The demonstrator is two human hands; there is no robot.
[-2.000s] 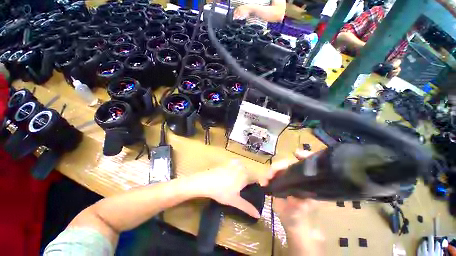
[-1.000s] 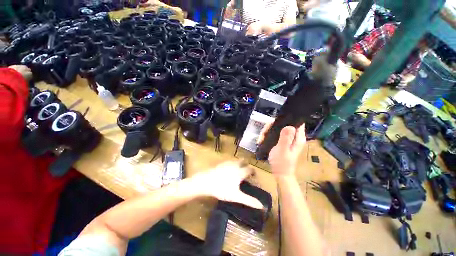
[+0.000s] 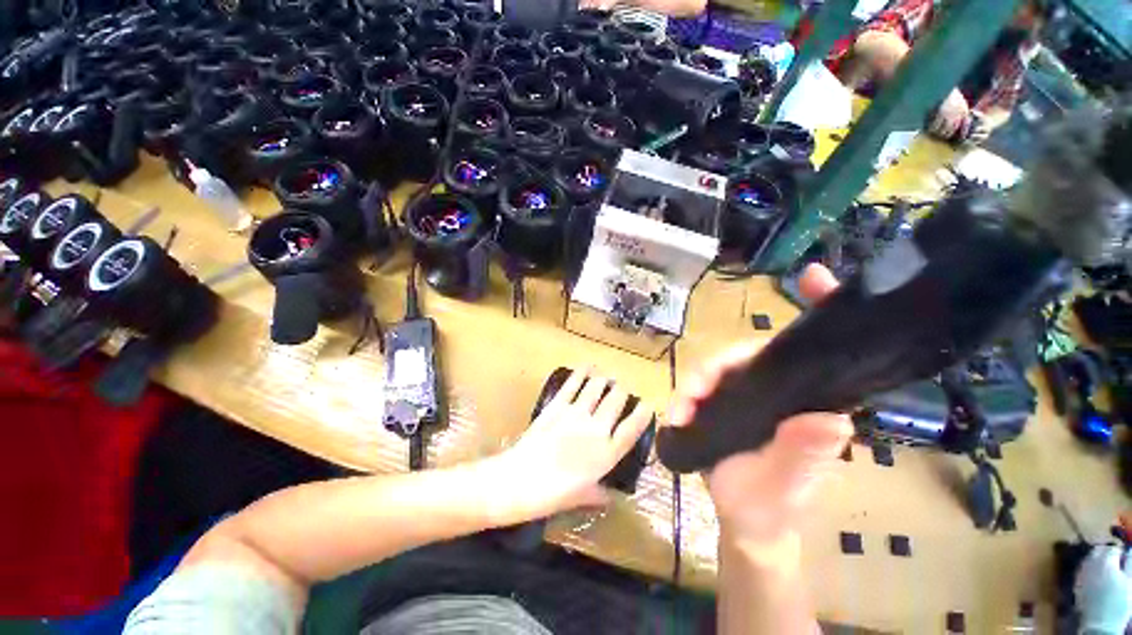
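My right hand (image 3: 776, 478) is closed around the thick black electric screwdriver (image 3: 844, 341), which is tilted with its lower end toward my left hand. My left hand (image 3: 583, 434) lies over a black camera housing (image 3: 633, 459) on the bench near the front edge, fingers spread across it. Most of the housing is hidden under the hand. The silver-white screw feeder (image 3: 643, 267) stands in its clear stand just beyond both hands. The screwdriver's tip is not clearly visible.
Black lens units (image 3: 449, 236) crowd the back and left. A slim dark power box (image 3: 412, 378) lies left of my left hand. A squeeze bottle (image 3: 217, 199) stands farther left. Small black pads (image 3: 852, 542) and tangled parts lie right. A green upright (image 3: 888, 137) rises behind.
The screwdriver has swung from upright near the screw feeder to tilted at the right, with my right hand now clearly around it. My left hand's fingers have moved over the top of the housing.
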